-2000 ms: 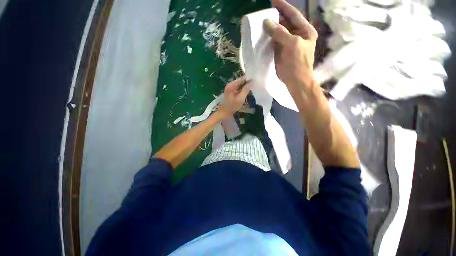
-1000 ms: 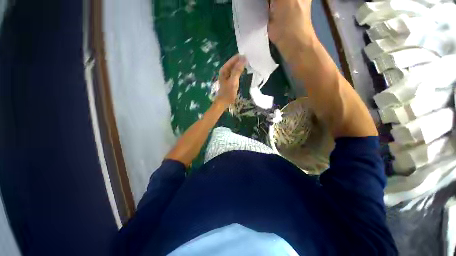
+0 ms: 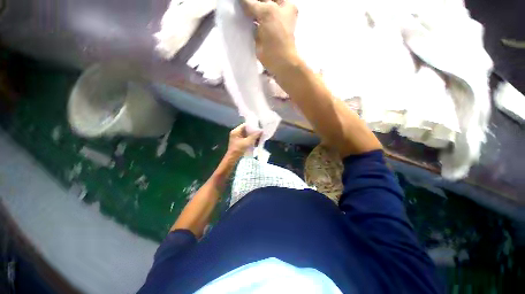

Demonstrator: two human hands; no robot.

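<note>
A long white cut panel (image 3: 236, 63) hangs between my hands in front of the table edge. My right hand (image 3: 275, 28) grips its upper end at the top of the view. My left hand (image 3: 243, 140) holds its lower end near my body, where a short loose end sticks out below the fingers. Thick white stacks of panels (image 3: 380, 69) lie fanned along the table behind and right of my right arm, some drooping over the edge. The picture is blurred and overexposed there, so single layers cannot be told apart.
The dark table (image 3: 109, 28) runs across the top. An off-white bucket (image 3: 98, 103) stands on the green floor (image 3: 138, 184) at left, with scraps around it. A round container of shreds (image 3: 324, 172) is partly behind my right arm. Another table's pale side (image 3: 69, 229) is at lower left.
The view has turned toward the table with the white stacks, and the off-white bucket has come into view at left. Both hands still hold a white panel, now stretched lengthwise between them.
</note>
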